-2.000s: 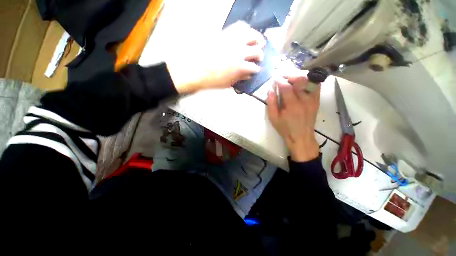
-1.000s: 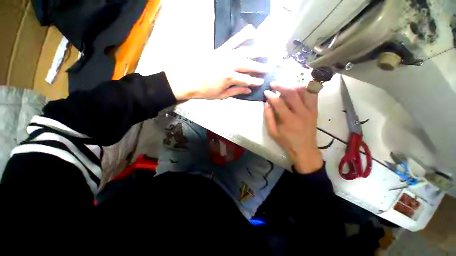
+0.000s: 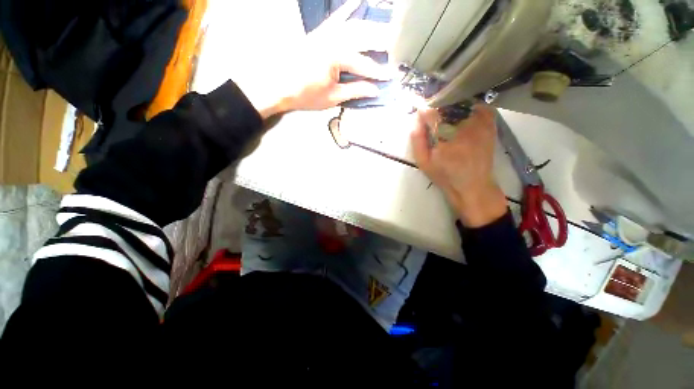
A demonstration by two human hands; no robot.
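Note:
A dark blue-grey garment piece (image 3: 361, 93) lies on the white table at the presser foot (image 3: 413, 78) of the sewing machine (image 3: 487, 45), partly washed out by lamp glare. My left hand (image 3: 323, 85) lies on the piece, left of the needle area, fingers spread and pressing on it. My right hand (image 3: 460, 156) is right of the needle area, fingers bent by the dark round part under the machine head. Its fingertips are partly hidden, and I cannot tell whether they hold anything. Red-handled scissors (image 3: 542, 220) lie right of my right hand.
A dark heap of cloth (image 3: 91, 45) lies on cardboard at the left. Small blue snips (image 3: 618, 235) and a small tray with reddish-brown contents (image 3: 627, 282) are at the right table corner. A red crate edge (image 3: 221, 263) shows below the table.
The view has shifted, so the table appears further left. My right hand has moved up toward the machine head. The table seam below the piece is now uncovered. The garment piece has moved up away from me.

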